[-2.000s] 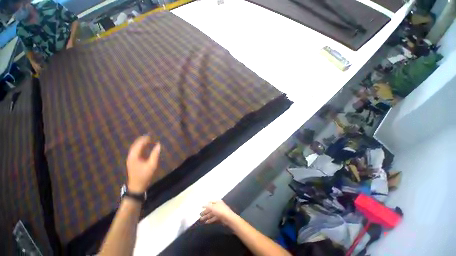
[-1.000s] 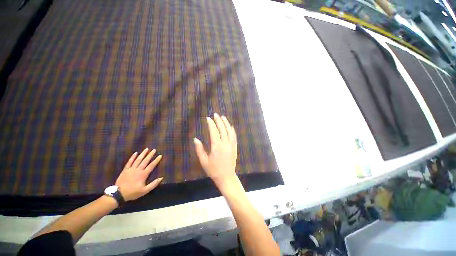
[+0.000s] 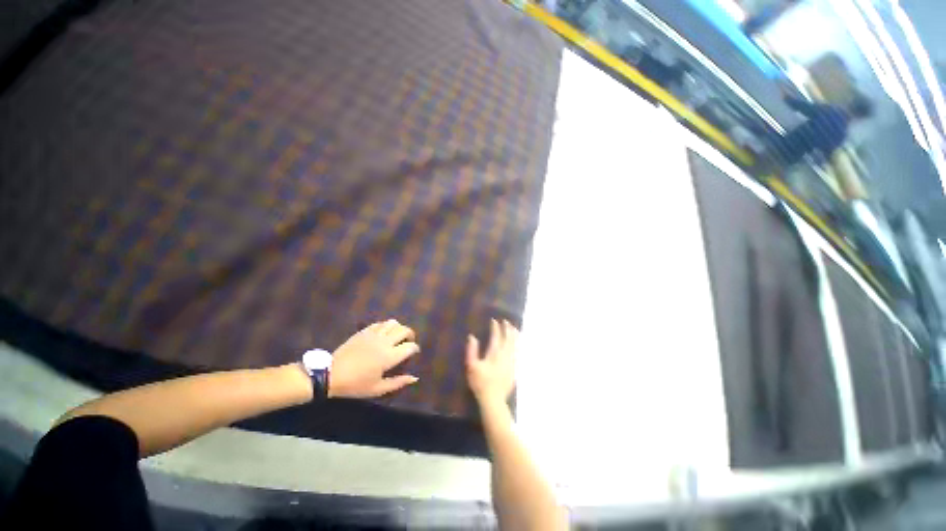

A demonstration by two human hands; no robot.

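A large checked fabric stack [image 3: 311,176] in brown with a blue-purple plaid lies on the cutting table, its dark layered edge toward me. Soft wrinkles run diagonally across the top ply. My left hand [image 3: 371,360], with a watch at the wrist, rests on the cloth near the front edge, fingers slightly apart and holding nothing. My right hand [image 3: 494,365] is at the near right corner of the stack, fingers up, with no cloth seen gripped. The picture is somewhat blurred.
The white table [image 3: 622,280] shows right of the stack. Flat dark fabric pieces [image 3: 773,342] lie farther right. A yellow strip [image 3: 664,95] runs along the far side. A blurred person [image 3: 819,130] is beyond it. A small pale object [image 3: 683,483] is near the front edge.
The view has turned toward the table's right part. My left hand has moved right along the front edge, nearer my right hand. My right hand is now at the stack's right corner.
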